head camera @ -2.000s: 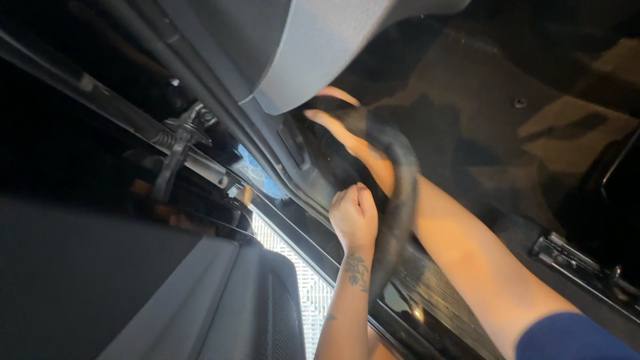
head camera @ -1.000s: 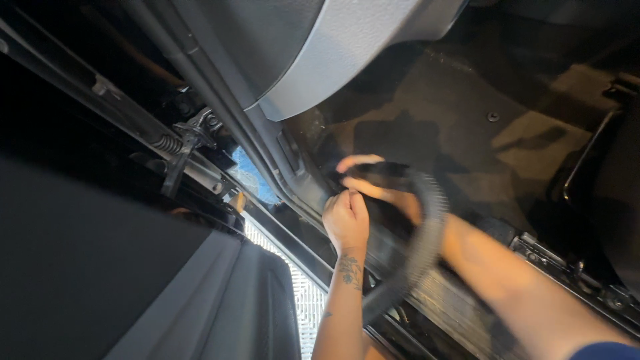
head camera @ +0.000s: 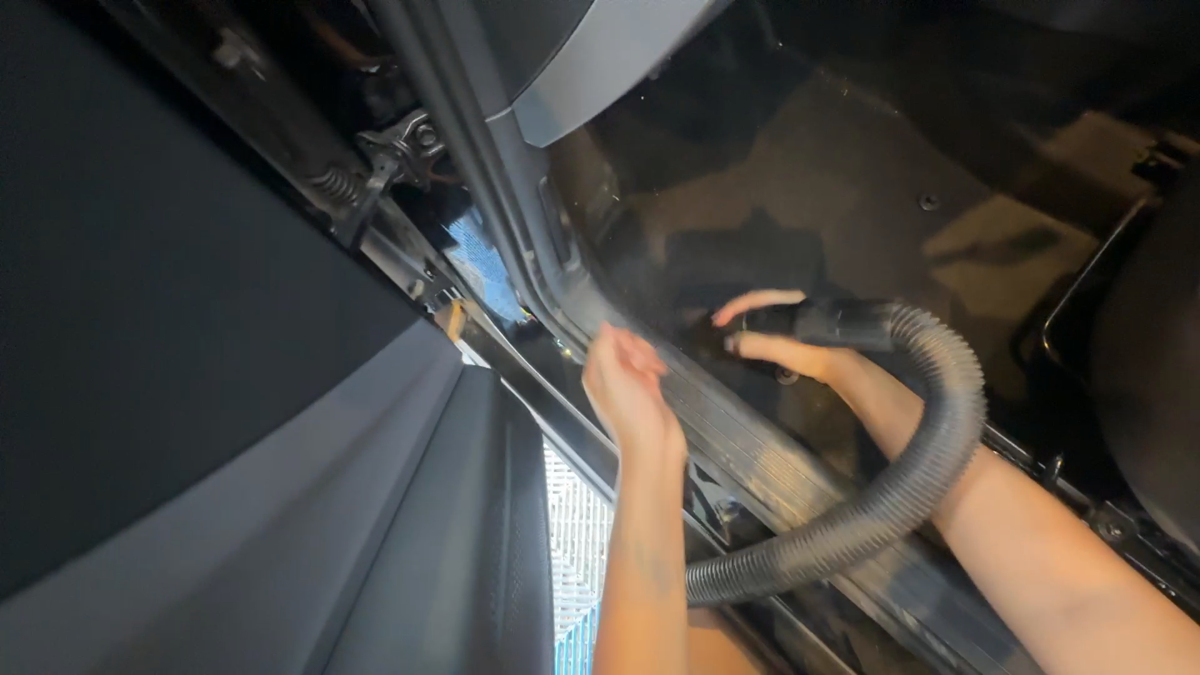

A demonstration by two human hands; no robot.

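Note:
A ribbed black vacuum hose [head camera: 947,441] curves over my right forearm and ends in a smooth black cuff and nozzle [head camera: 834,322]. My right hand [head camera: 778,333] grips that nozzle end just above the car's dark floor carpet [head camera: 844,187], thumb and fingers on either side of it. Beside the door sill trim [head camera: 741,441] is my left hand [head camera: 623,380], its fingers curled and slightly blurred; whether it holds anything cannot be told. The lower part of the hose passes behind my left forearm.
The open car door's panel [head camera: 403,525] fills the lower left, with the door hinge [head camera: 403,150] above. A grey lower dash panel [head camera: 609,66] juts in at the top. At right are a seat rail [head camera: 1031,459] and a metal seat bar [head camera: 1069,291]. Light grid flooring [head camera: 572,525] shows below.
My right hand with the nozzle has moved right, away from the sill and over the carpet. The hose now forms a wider loop. My left hand remains near the sill.

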